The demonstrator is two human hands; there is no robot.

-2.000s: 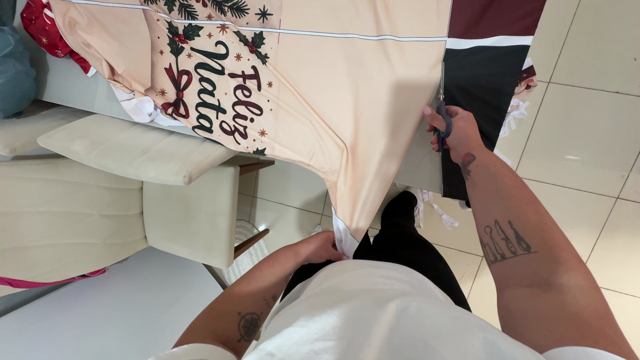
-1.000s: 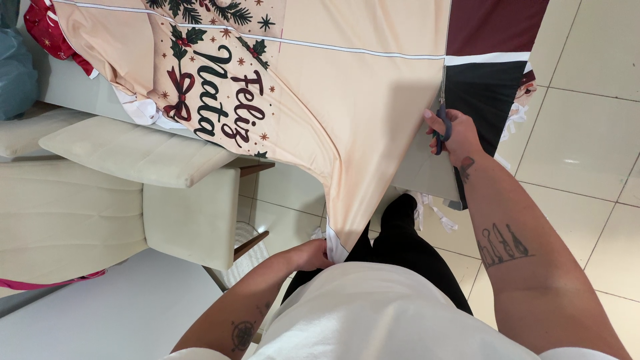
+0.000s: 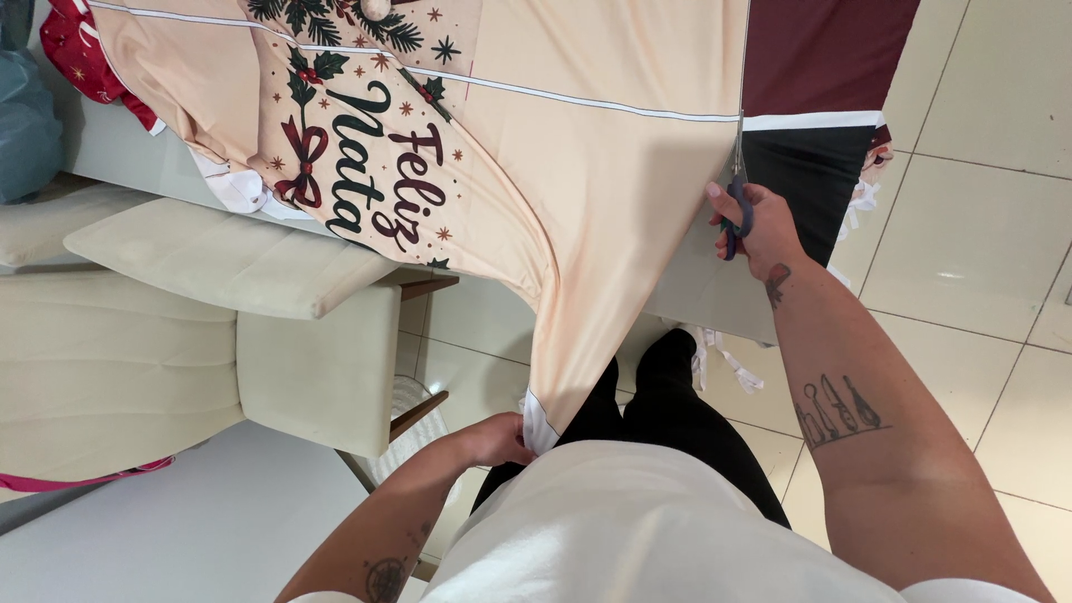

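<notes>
A large beige printed fabric [image 3: 603, 193] lies over a table and is pulled down to a point at my waist, where my left hand [image 3: 500, 439] grips its white-edged corner. My right hand [image 3: 764, 224] holds dark-handled scissors [image 3: 737, 213], blades pointing away from me. Their blades are at the boundary between the beige cloth and a maroon and black fabric section [image 3: 812, 176], close to where a white stripe crosses. Whether the blades are apart cannot be told. Christmas lettering, holly and a bow are printed on the beige part.
Cream upholstered chairs [image 3: 314, 352] stand at the left beside the grey table [image 3: 712, 289]. A red printed cloth [image 3: 84, 63] and a bluish plastic bag [image 3: 25, 126] are at the upper left. White fabric strips [image 3: 737, 373] hang near my feet over the tiled floor.
The scissors in my right hand have moved a little farther away from me along the fabric boundary. The black section beside the scissors has separated from the beige cloth and sits farther right.
</notes>
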